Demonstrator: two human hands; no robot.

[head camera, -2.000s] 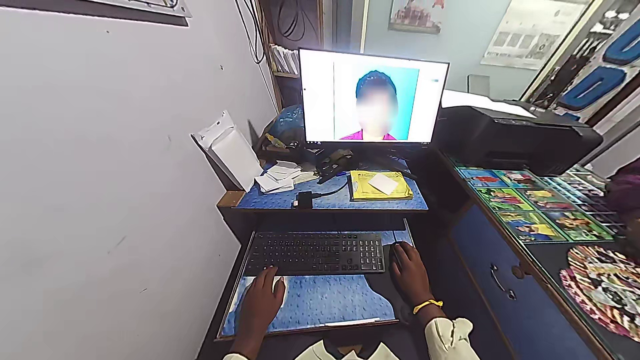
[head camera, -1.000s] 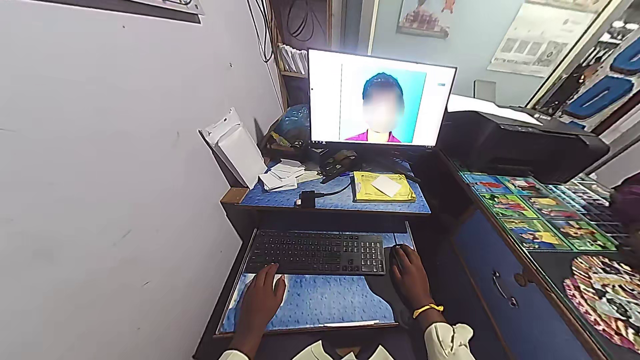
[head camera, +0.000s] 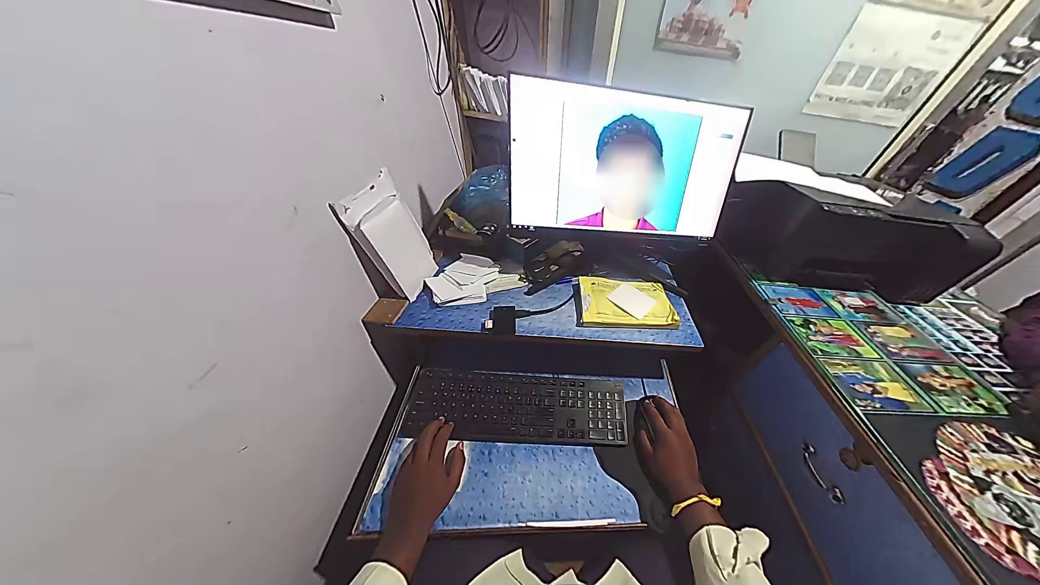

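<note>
My left hand point(head camera: 426, 475) rests at the lower left edge of a black computer keyboard point(head camera: 520, 406), fingertips on its front keys. Over a black computer mouse point(head camera: 644, 416) lies my right hand point(head camera: 668, 447), which covers most of it; a yellow band is on that wrist. Both keyboard and mouse are on a blue-covered pull-out keyboard tray point(head camera: 528, 487). Above the desk stands a monitor point(head camera: 536, 154) that shows a portrait of a person with a blurred face against a blue background.
On the blue shelf are a yellow packet point(head camera: 601, 305), white paper slips point(head camera: 463, 284) and a black cable connector point(head camera: 504, 318). A black printer point(head camera: 861, 236) stands right, above a counter with photo prints point(head camera: 869, 386). A wall point(head camera: 162, 325) bounds the left side.
</note>
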